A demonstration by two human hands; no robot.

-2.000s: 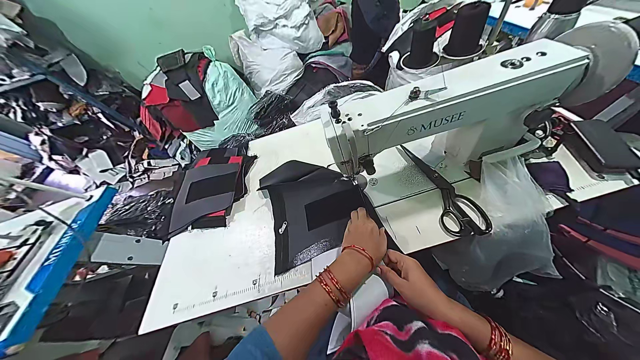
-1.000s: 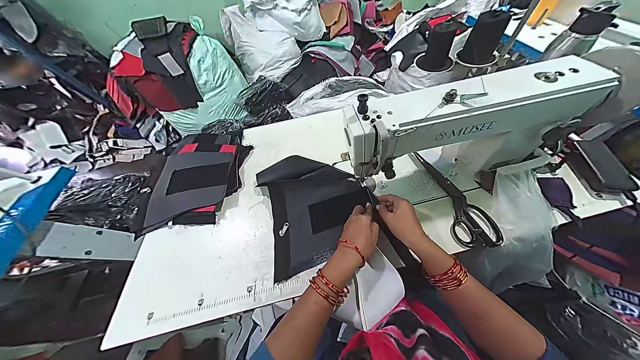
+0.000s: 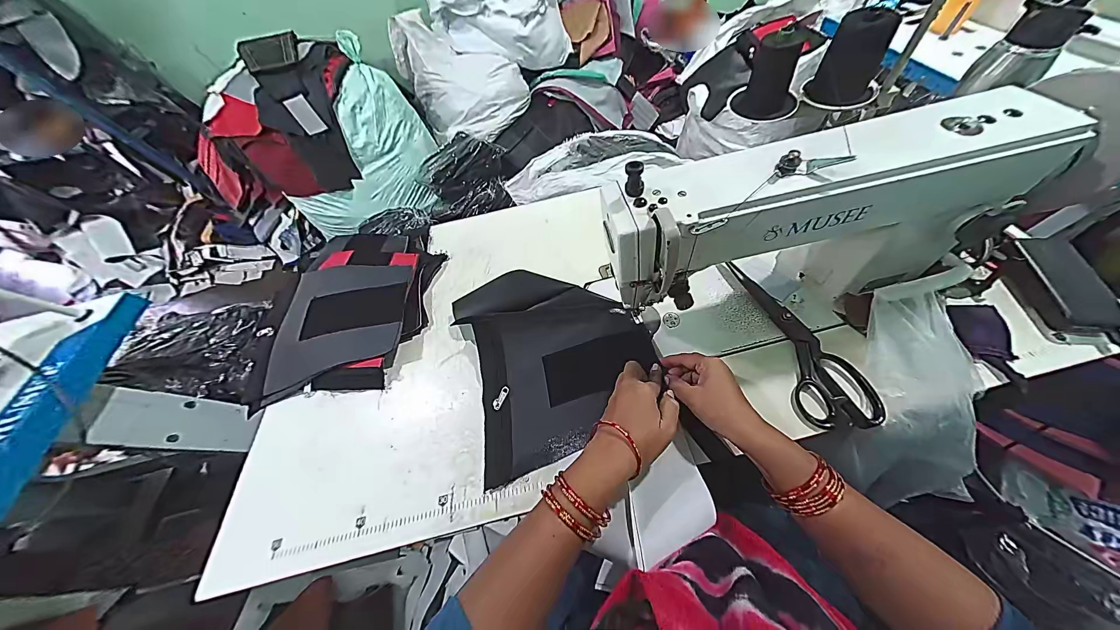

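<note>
A dark grey fabric panel (image 3: 525, 376) with a black patch and a zipper pull (image 3: 500, 398) lies on the white table. Its right edge runs under the presser foot (image 3: 646, 317) of the white sewing machine (image 3: 787, 210). On that edge, just below the needle area, my left hand (image 3: 643, 407) presses and pinches the fabric. Touching it at the fingertips, my right hand (image 3: 704, 389) pinches the same edge and a black strip. Black-handled scissors (image 3: 814, 367) lie to the right of my right hand, blades toward the machine.
A stack of similar grey, black and red pieces (image 3: 350, 306) lies at the table's left. Black thread cones (image 3: 770, 79) stand behind the machine. A translucent plastic bag (image 3: 919, 394) hangs over the table's near edge at right. Stuffed sacks (image 3: 385, 149) are piled behind the table.
My right hand has moved up along the fabric edge to the fingers of my left hand, from lower down two seconds ago. The view has shifted somewhat.
</note>
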